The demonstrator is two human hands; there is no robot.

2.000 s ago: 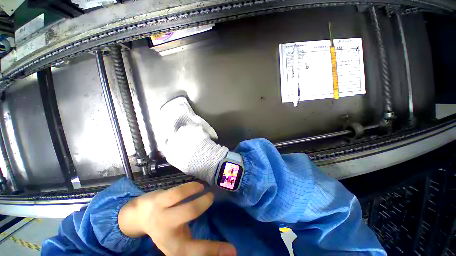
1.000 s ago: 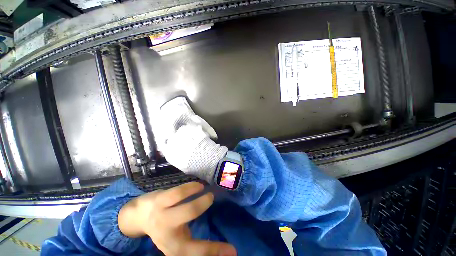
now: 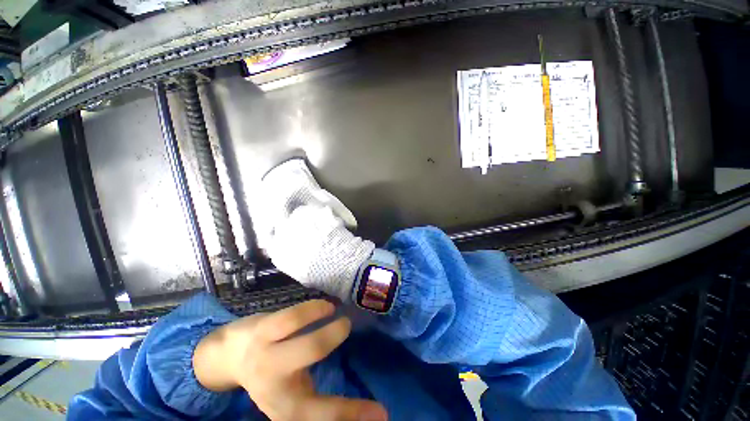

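Observation:
My right hand [image 3: 308, 226], in a white knit glove, reaches in from the lower right over the near conveyor rail. Its fingers bunch together and partly hide, so its grip is unclear; nothing shows in it. A smartwatch [image 3: 377, 289] with a light band and a lit screen sits on that wrist, at the blue sleeve's gathered cuff. My bare left hand [image 3: 284, 358] is at the bottom, just left of and below the watch. Its fingers are spread and hold nothing. Its fingertips are near the gloved wrist, with no clear contact with the watch screen.
Chain-edged rails [image 3: 329, 29] run along both sides of a dark steel bed. Smooth and threaded shafts [image 3: 206, 156] cross it. A printed sheet [image 3: 518, 119] lies at the right, with a yellow-handled tool [image 3: 548, 123] and a pale thin tool [image 3: 485, 123] on it. A black slotted rack [image 3: 682, 345] stands lower right.
The picture on the lit watch screen has changed. Both hands have stayed in nearly the same place.

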